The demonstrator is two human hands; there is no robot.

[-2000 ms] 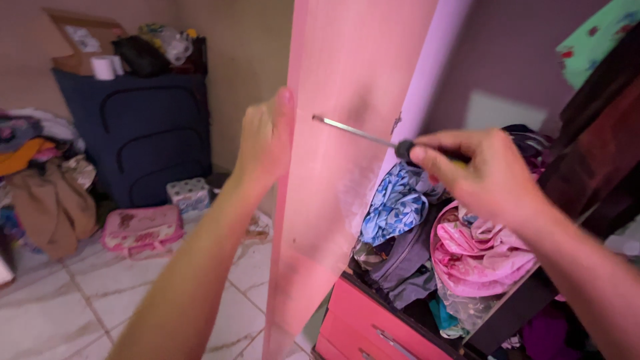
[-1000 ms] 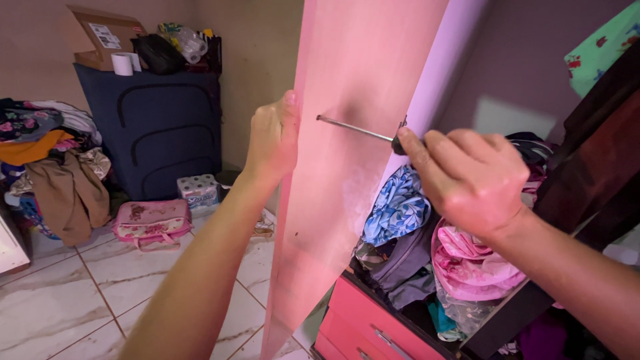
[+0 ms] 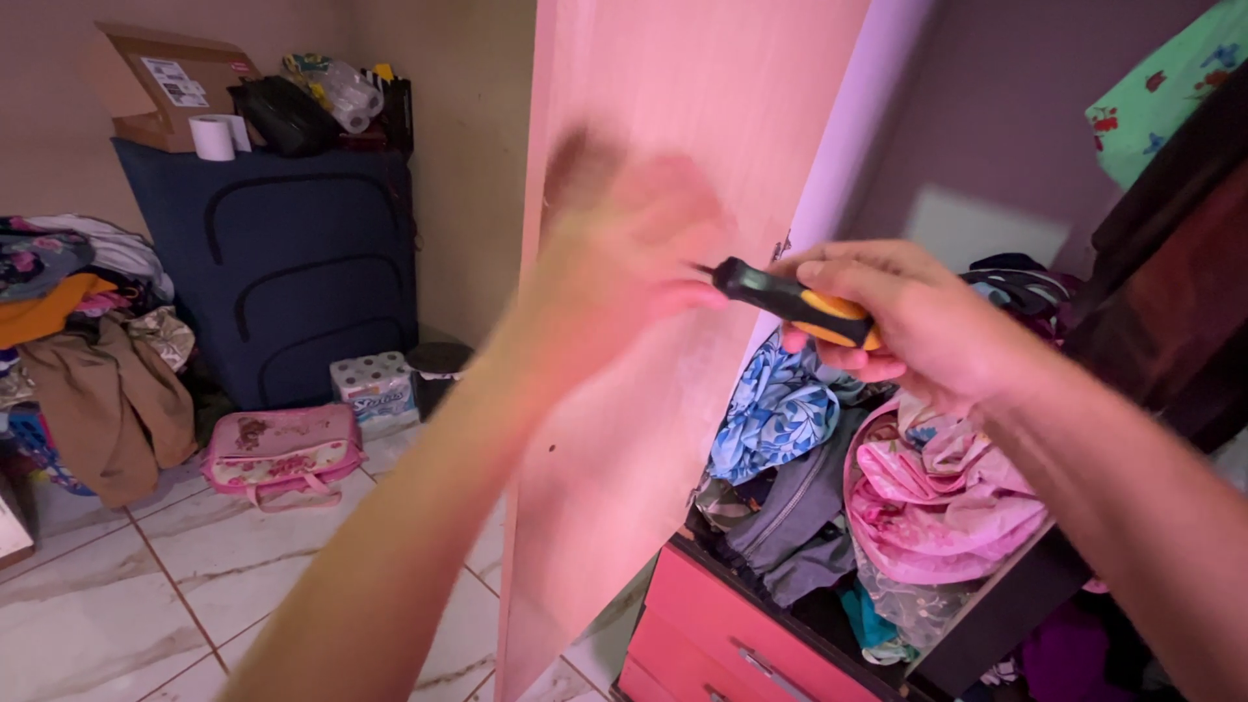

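My right hand (image 3: pixel 877 312) grips the black and yellow handle of a screwdriver (image 3: pixel 795 302), which points left. Only a short bit of its shaft shows; the rest is behind my left hand (image 3: pixel 634 234) or blurred. That hand is motion-blurred in front of the pink wardrobe door (image 3: pixel 624 507), near the screwdriver's shaft, and whether its fingers hold anything cannot be told. A small dark hole (image 3: pixel 553 448) shows lower on the door. A metal hinge part (image 3: pixel 781 244) sits at the door's right edge, beside my right fingers.
Behind the open door, the wardrobe holds folded clothes, a pink cloth bundle (image 3: pixel 946 487) and red drawers (image 3: pixel 741 634). To the left stand a blue suitcase (image 3: pixel 312 244) with a cardboard box (image 3: pixel 185 83) on top, a pink bag (image 3: pixel 283 448) on the tiled floor, and a clothes pile (image 3: pixel 97 390).
My left hand has let go of the door's left edge and moved right, across the door's face. The screwdriver's tip has come away from the spot on the door; its handle now shows fully.
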